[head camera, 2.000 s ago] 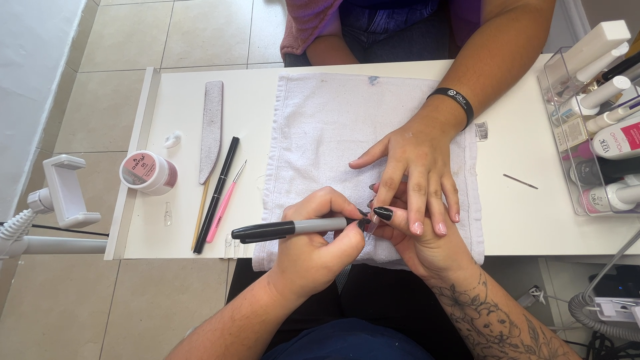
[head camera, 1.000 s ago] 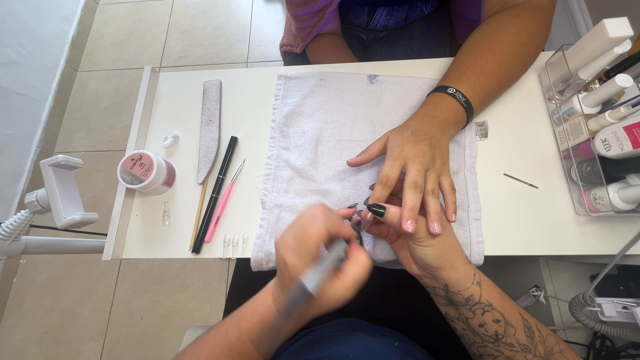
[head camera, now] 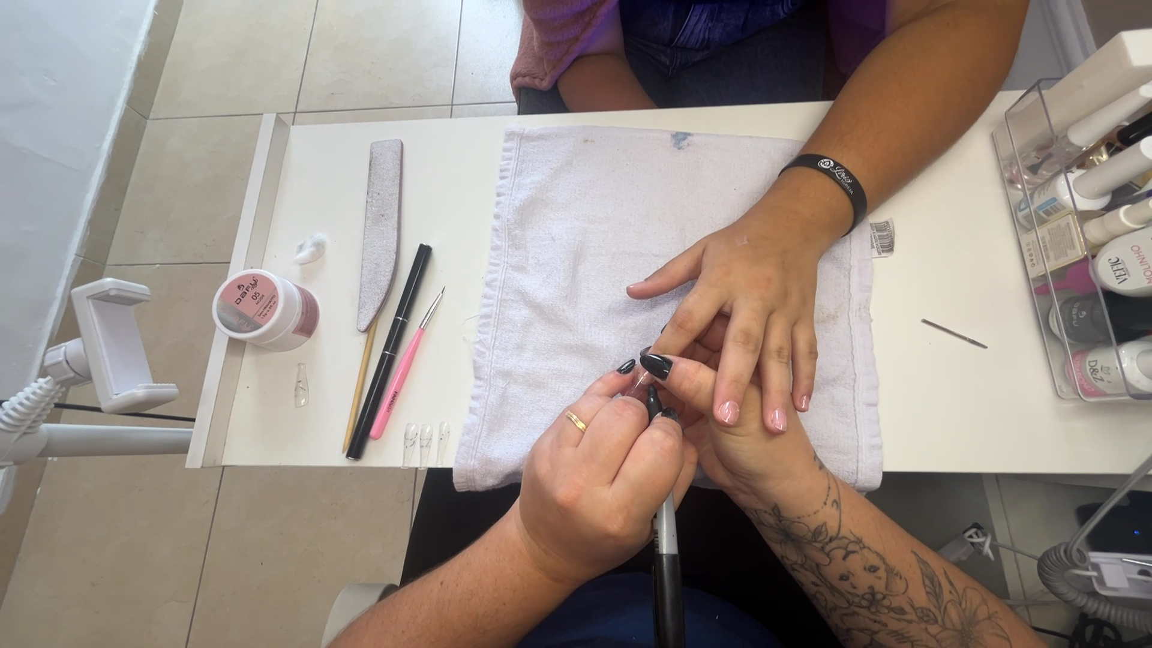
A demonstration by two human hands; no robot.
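Observation:
My left hand (head camera: 603, 481) is closed around a grey and black marker pen (head camera: 667, 585). Its dark tip points up beside a clear nail tip (head camera: 641, 385), which my left fingers also touch at the other person's fingertip. My right hand (head camera: 720, 409), on the tattooed forearm, lies under the other person's hand (head camera: 756, 270). Its thumb and fingers, with black nails, hold one of that person's fingers. The end of that finger is partly hidden. That person's other fingers rest spread over my right hand, and a black wristband (head camera: 828, 184) circles their wrist.
A white towel (head camera: 576, 234) lies under the hands. Left of it are a nail file (head camera: 382, 229), black pen (head camera: 391, 351), pink brush (head camera: 407, 373), wooden stick (head camera: 360, 391), jar (head camera: 267, 310) and clear nail tips (head camera: 426, 443). At right are a metal pin (head camera: 954, 334) and bottle organizer (head camera: 1035, 261).
My left hand has turned, so the marker, which pointed its rear end to the left, now has that end toward me. Several clear nail tips by the table edge, hidden two seconds ago, are visible.

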